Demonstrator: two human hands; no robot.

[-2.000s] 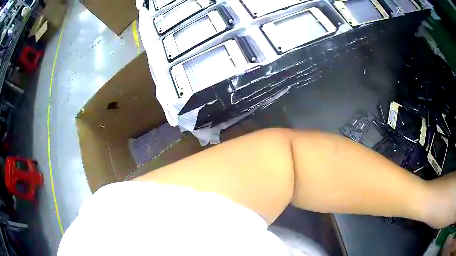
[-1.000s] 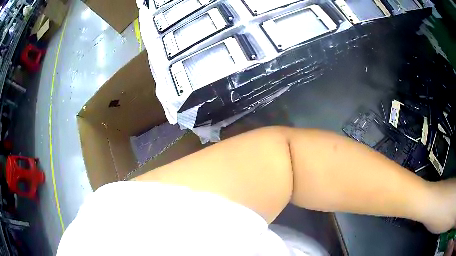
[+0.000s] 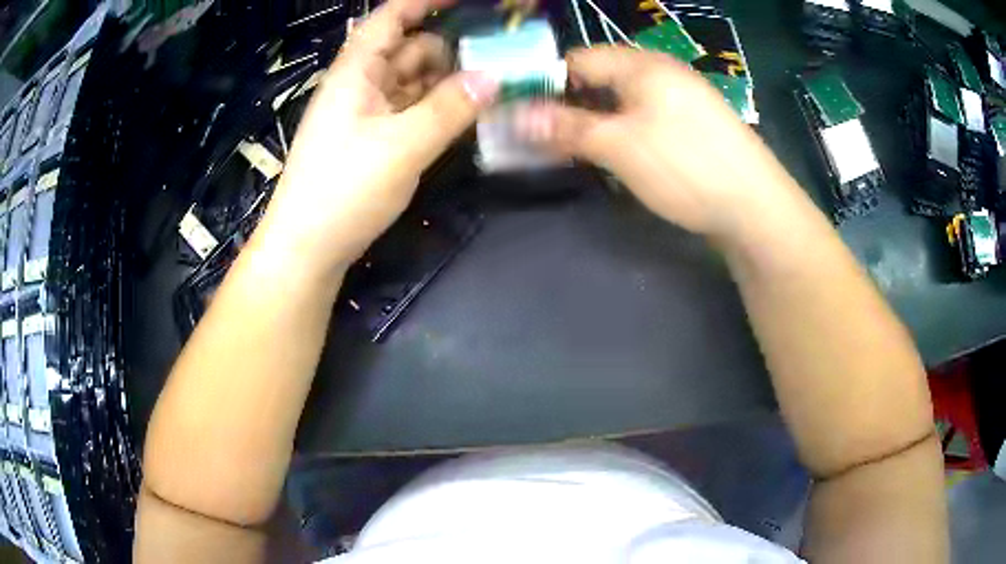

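My left hand [image 3: 381, 121] and my right hand [image 3: 651, 127] are at the top centre, both bare. Between them they hold a display module [image 3: 516, 83], blurred, with a silver-white face and a green band. My thumbs lie on its face. A small orange-yellow piece shows above it. A black front housing [image 3: 425, 270] lies tilted on the dark mat, below and between my hands. Whether the module sits in a housing cannot be told.
Stacked trays [image 3: 28, 297] in black film stand at the far left. Black frames with pale trim [image 3: 199, 232] are heaped beside them. Loose display modules [image 3: 728, 94] lie beyond my right hand. Fitted units [image 3: 847, 149] lie at the right. A red stool [image 3: 958, 419] is below the bench.
The view has swung from the tray stack, open box and floor to the bench front. Both hands now show, holding the module; before, mainly one arm was seen.
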